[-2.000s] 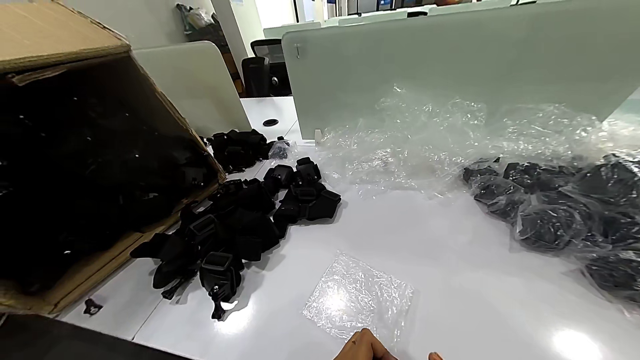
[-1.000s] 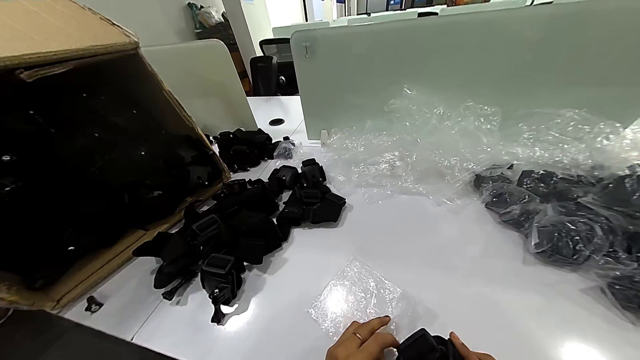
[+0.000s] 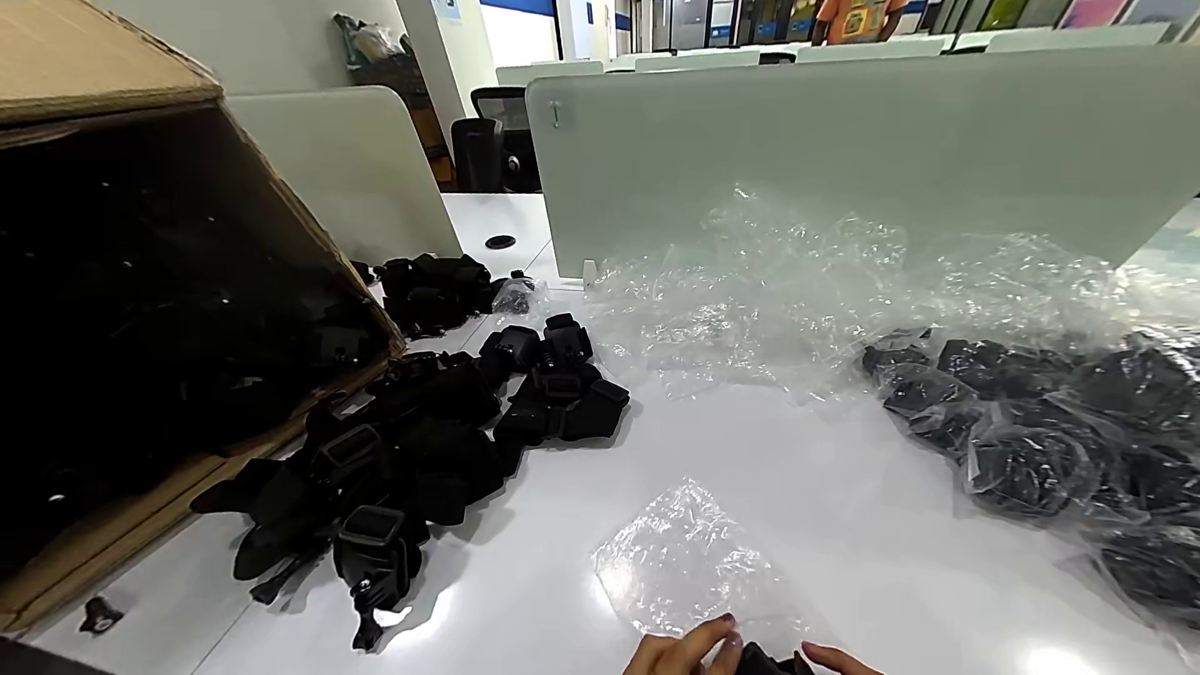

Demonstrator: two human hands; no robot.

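At the bottom edge, my left hand [image 3: 689, 647] touches a black item [image 3: 764, 661], mostly cut off by the frame. The fingers of my right hand [image 3: 834, 659] are at the item's other side. Just beyond my left hand, a clear plastic bag [image 3: 694, 562] lies flat on the white table. To the left is a pile of black straps and camera-type mounts [image 3: 422, 450], one with a thumbscrew [image 3: 367, 614] near the front. At the right lie several black items in clear plastic bags [image 3: 1041, 450].
An open cardboard box [image 3: 122, 562] with dark contents stands at the left. Crumpled clear plastic bags [image 3: 778, 300] lie against the frosted partition [image 3: 844, 150]. A small black knob [image 3: 100, 615] lies by the box. Beyond the partition stands a person in an orange shirt [image 3: 855, 21].
A black item, not visible two seconds ago, came into view between my hands one second ago. It now shows less, lower at the bottom edge. A person has come into view in the background.
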